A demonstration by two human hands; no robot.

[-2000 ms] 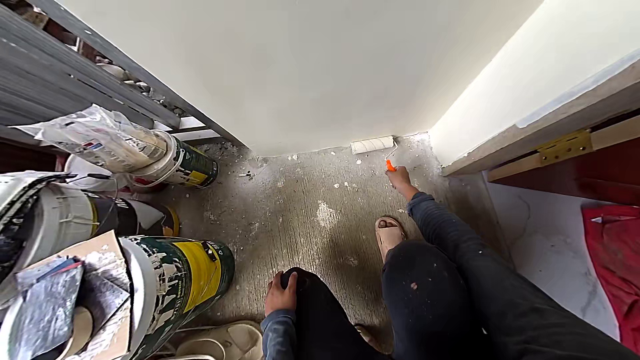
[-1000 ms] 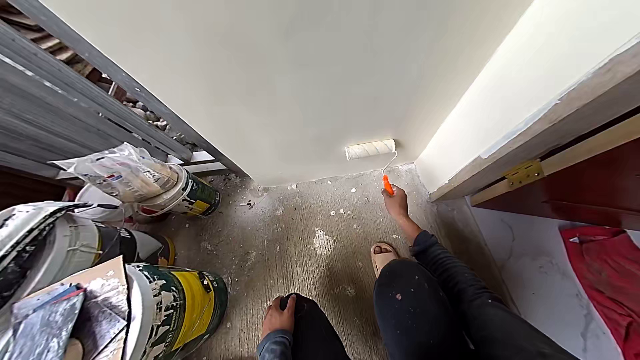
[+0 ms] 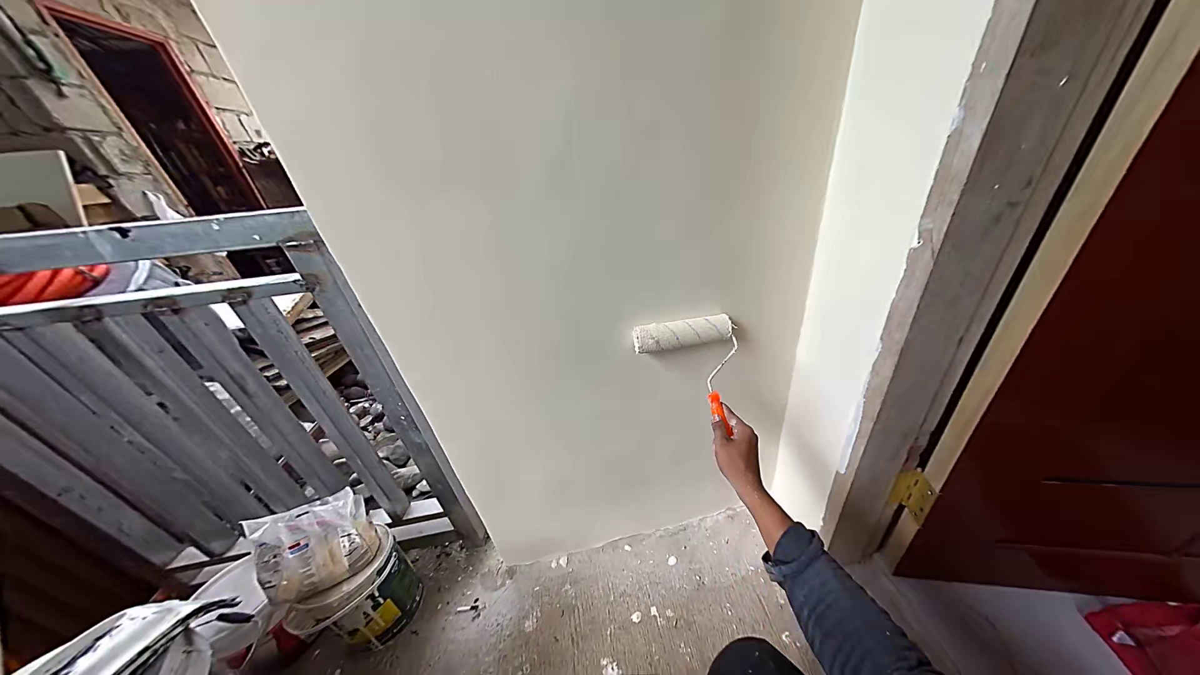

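My right hand (image 3: 737, 450) grips the orange plastic handle of a paint roller (image 3: 682, 334). The roller's off-white sleeve, with thin slanting stripes, lies against the pale wall (image 3: 562, 234), left of the inside corner. Its bent wire frame runs from the sleeve's right end down to the handle. My right arm, in a dark sleeve, reaches up from the lower right. My left hand is outside the view.
A grey metal railing (image 3: 155, 246) borders the wall at left. Below it stand paint buckets (image 3: 375, 600), one with a plastic bag (image 3: 314, 553) on top. At right are a dark red door (image 3: 1078, 422) and its frame. Paint spots mark the concrete floor (image 3: 656, 609).
The roller in my right hand has moved up the wall from its bottom edge. My left hand, earlier on my knee, has left the view. The view has tilted up.
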